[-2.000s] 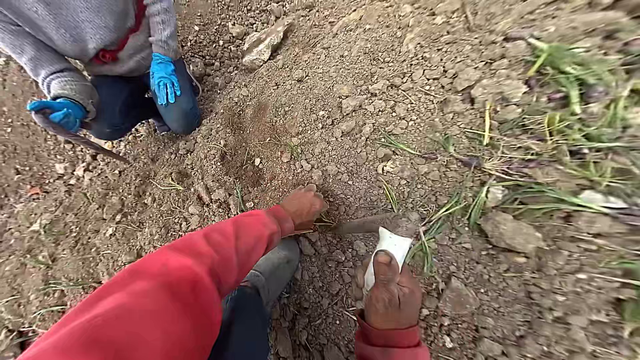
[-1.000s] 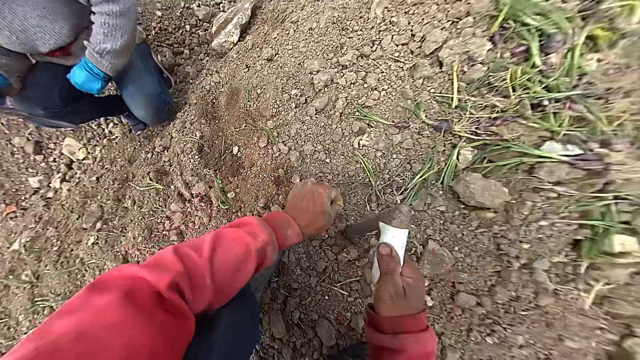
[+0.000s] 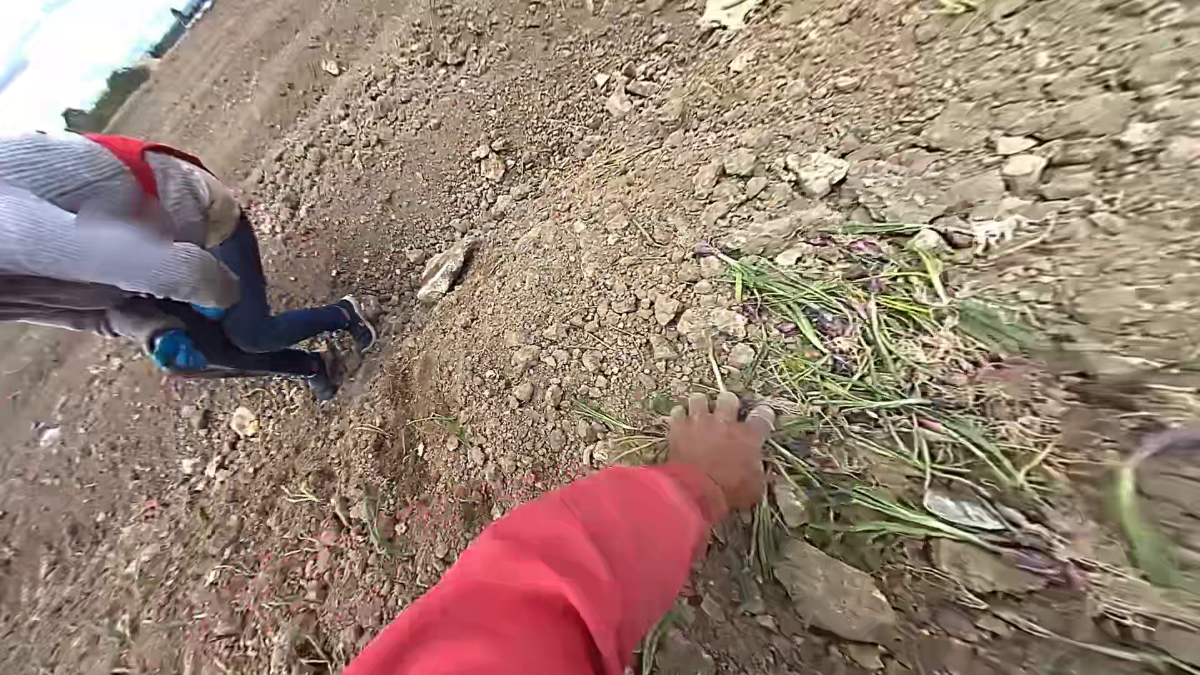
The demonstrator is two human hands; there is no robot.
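My left hand point(image 3: 720, 448), in a red sleeve, reaches to the near left edge of a loose heap of onion seedlings point(image 3: 872, 366) with green leaves and purple bulbs. Its fingers are apart, palm down, low over the soil among the outer leaves; what lies under the palm is hidden. A thin pale stem point(image 3: 716, 367) shows just beyond the fingertips. My right hand and the white-handled tool are out of view.
At the left, another person point(image 3: 141, 225) in a grey sweater and blue gloves bends over the soil. A pale rock point(image 3: 445, 269) lies near their shoes. A flat stone point(image 3: 834, 591) sits below the seedlings. Stones and clods cover the sloping ground.
My left hand has moved right, from the bare soil to the seedling heap. My right hand with the white-handled tool has left the view. The other person has risen from kneeling. The view has swung strongly.
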